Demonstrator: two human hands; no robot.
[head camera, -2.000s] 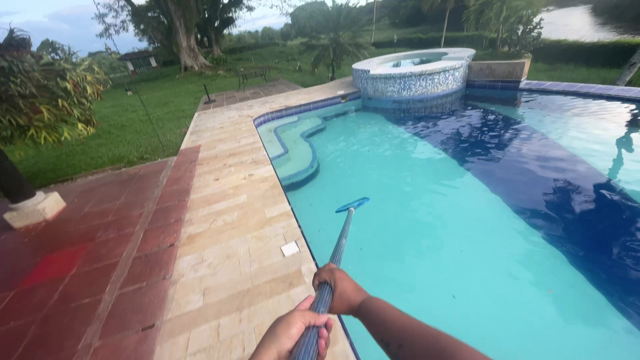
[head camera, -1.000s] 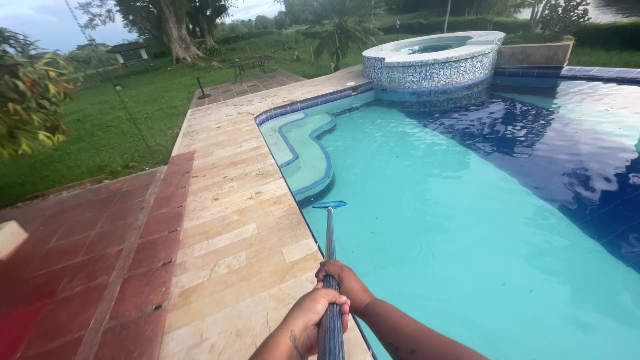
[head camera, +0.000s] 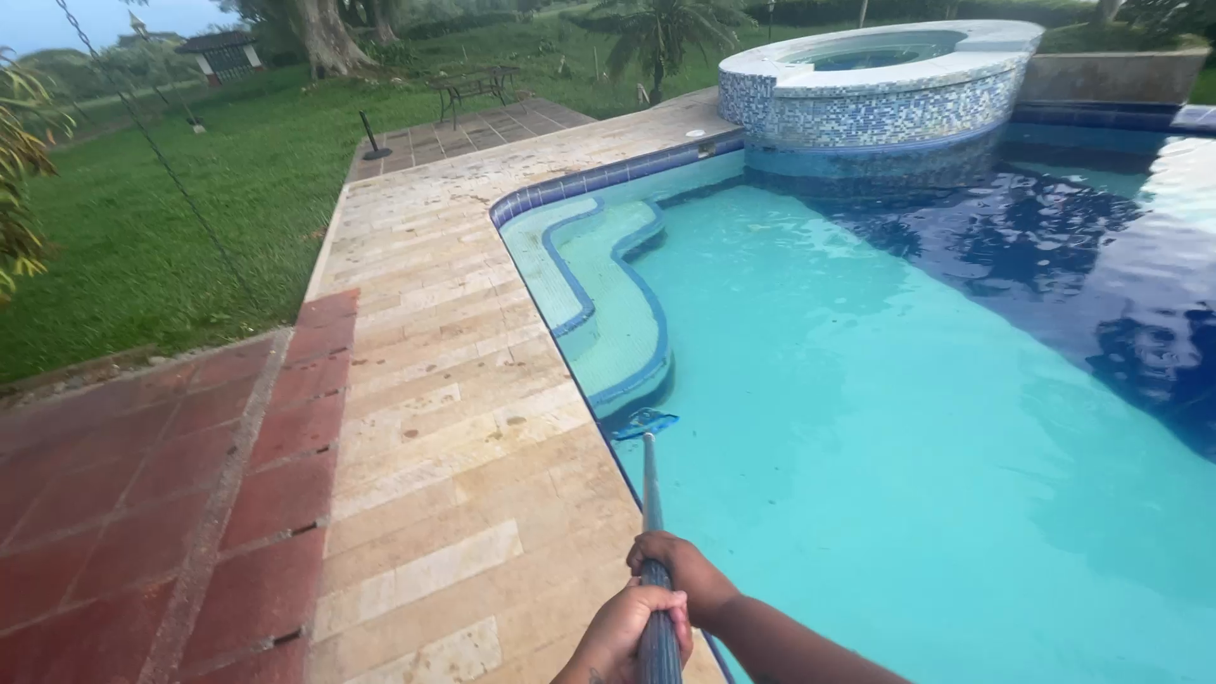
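Both my hands are closed around a long ribbed telescopic pole (head camera: 652, 494) that points away from me over the pool's edge. My left hand (head camera: 632, 622) grips it nearer to me, and my right hand (head camera: 686, 570) holds it just ahead, close to the left one. At the pole's far end a blue pool skimmer head (head camera: 646, 425) lies at the water beside the lowest curved pool step (head camera: 632, 366). How deep the head sits in the water I cannot tell. The pool water (head camera: 855, 456) is turquoise near me and dark blue farther right.
Beige stone coping (head camera: 446, 427) runs along the pool's left edge, with red floor tiles (head camera: 256, 494) beyond it. A round mosaic-tiled spa (head camera: 874, 104) rises at the far end. A chain (head camera: 171, 161) hangs at the left over grass. A metal table (head camera: 472, 87) stands farther back.
The skimmer head has moved nearer to the pool's left edge and the curved steps. Both hands stay closed on the pole. The view has shifted somewhat.
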